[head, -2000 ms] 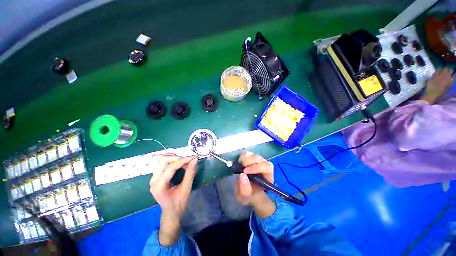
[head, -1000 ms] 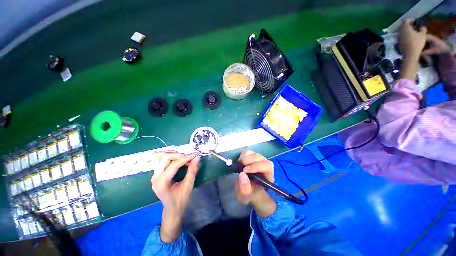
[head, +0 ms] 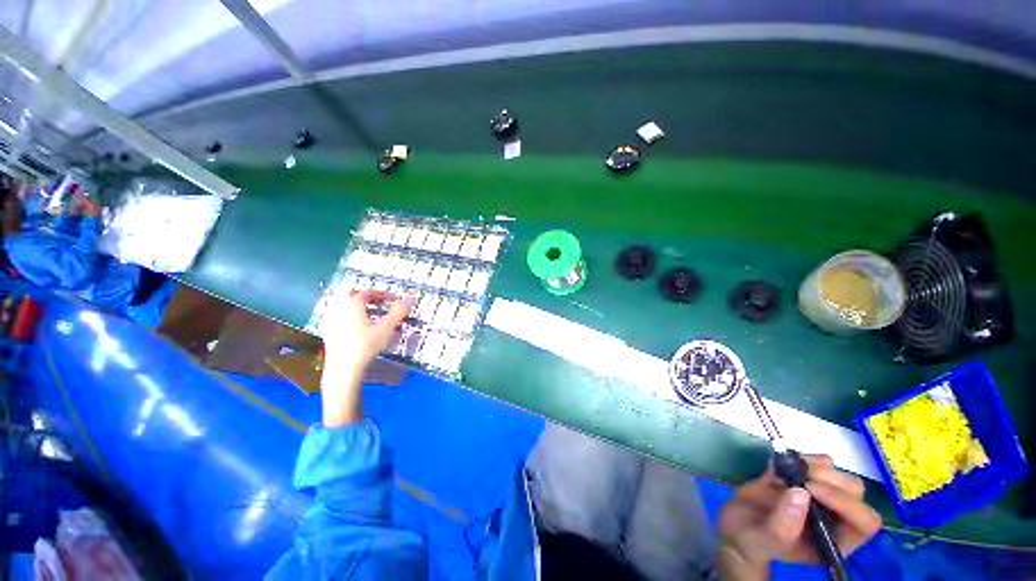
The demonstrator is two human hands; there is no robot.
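Note:
My left hand (head: 366, 329) is over the battery tray (head: 437, 267), with thumb and forefinger near the silver-white cells; whether it grips a cell is too small to tell. My right hand (head: 795, 511) holds the soldering iron (head: 792, 466) by its black handle. The iron's silver tip points at the lower right rim of the white-rimmed round housing or holder (head: 707, 373), which has a dark speckled middle. It sits on the long white strip (head: 579, 342). The green solder spool (head: 556, 261) stands right of the tray.
Three black housings (head: 679, 284) lie behind the strip. A tan-filled tub (head: 846, 297), a black fan (head: 949, 289) and a blue bin (head: 944, 445) of yellow parts are at the right. Assemblies (head: 623, 158) lie along the back. Another person (head: 68, 244) works far left.
The view has turned left. My left hand has moved from beside the round holder to the battery tray. My right hand still holds the iron near the holder.

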